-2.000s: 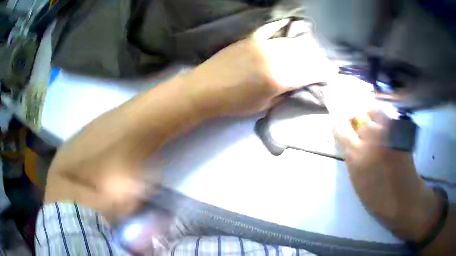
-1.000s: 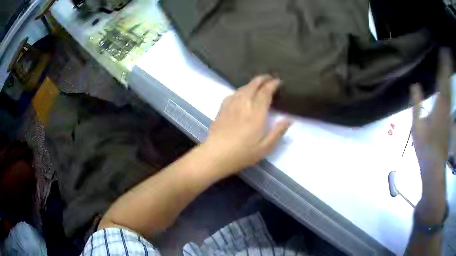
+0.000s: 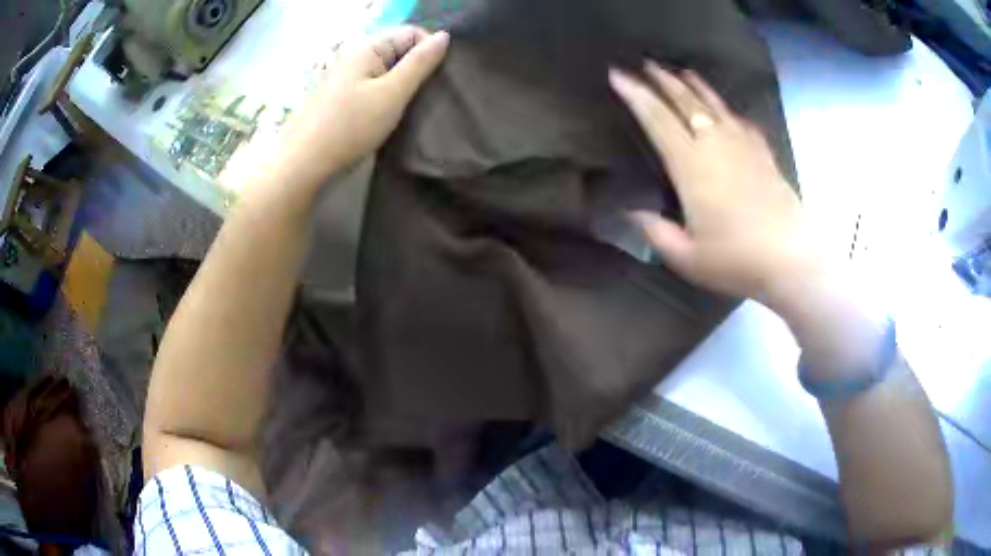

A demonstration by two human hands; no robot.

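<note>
A large dark olive-brown fabric piece (image 3: 456, 315) lies creased over the white machine table and hangs over its front edge onto the lap. My left hand (image 3: 386, 81) pinches the fabric at its upper left edge, thumb against curled fingers. My right hand (image 3: 717, 196) lies on the fabric at the right, fingers spread, a ring on one finger and a dark band at the wrist. The fingertips are slightly blurred. No sewing needle shows near either hand.
The white table (image 3: 837, 141) has a grey ribbed front edge (image 3: 717, 445). A machine part with a round wheel (image 3: 207, 16) stands at the upper left. Brown-red cloth (image 3: 49, 445) lies at the lower left. White machine parts (image 3: 967, 185) show at the right edge.
The fabric has come from the table's far side towards me and over the front edge. My left hand has moved up and taken its edge; my right hand has moved left onto it.
</note>
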